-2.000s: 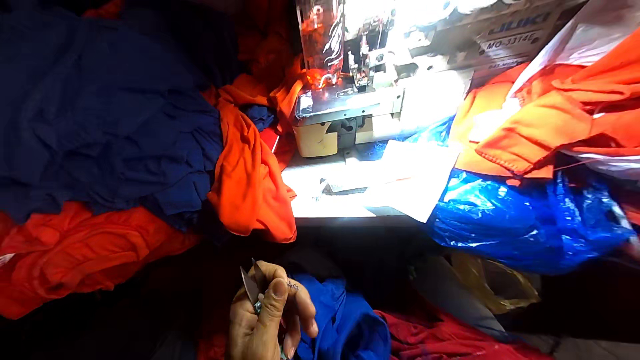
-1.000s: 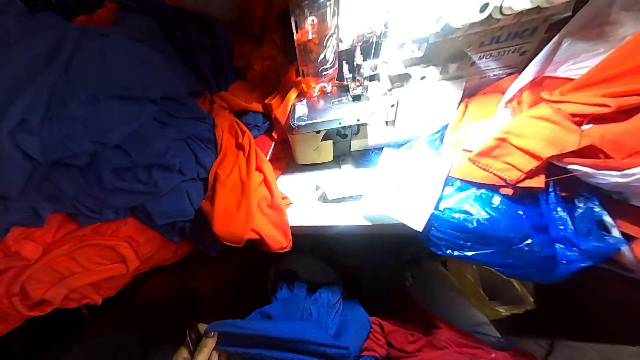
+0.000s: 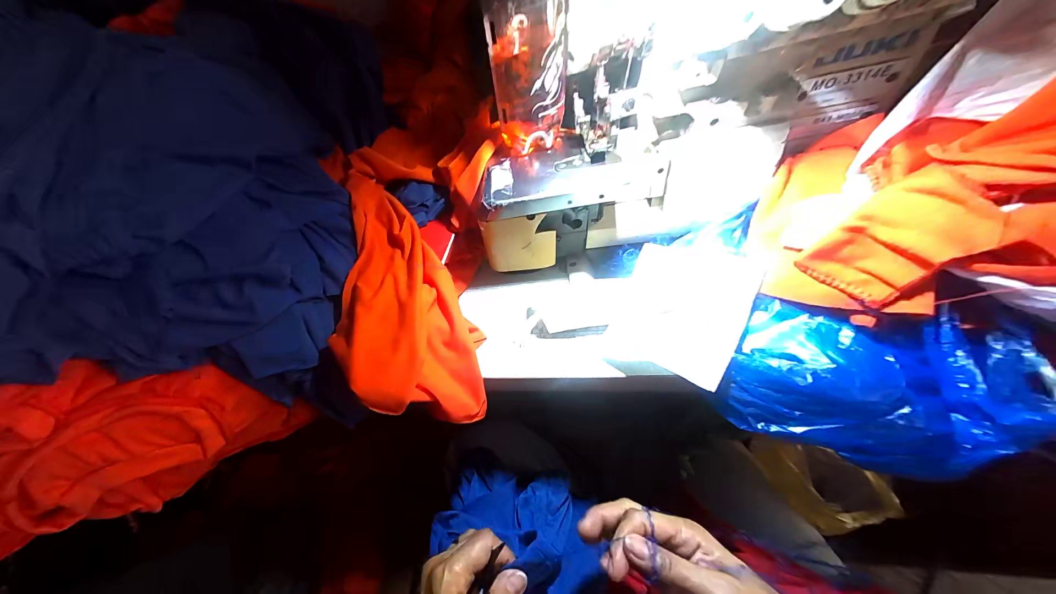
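A blue cloth (image 3: 528,520) lies gathered at the bottom centre, below the table's front edge. At its lower left is my left hand (image 3: 470,565), its fingers curled on a small dark tool, with the cloth against the thumb; what the tool is cannot be made out. My right hand (image 3: 668,549) is raised just right of the cloth, palm partly turned up, thumb near the bent fingers. Dark blue thread (image 3: 652,528) loops around and between those fingers.
A brightly lit sewing machine (image 3: 577,186) stands on the table, white paper (image 3: 701,322) before it. Navy cloth (image 3: 165,198) and orange cloth (image 3: 404,305) are heaped left. On the right are orange garments (image 3: 899,231), a blue plastic bag (image 3: 858,379) and a Juki box (image 3: 850,74).
My right hand has come into view at the bottom, with thread on its fingers. The hand at the lower left has moved right, onto the blue cloth.
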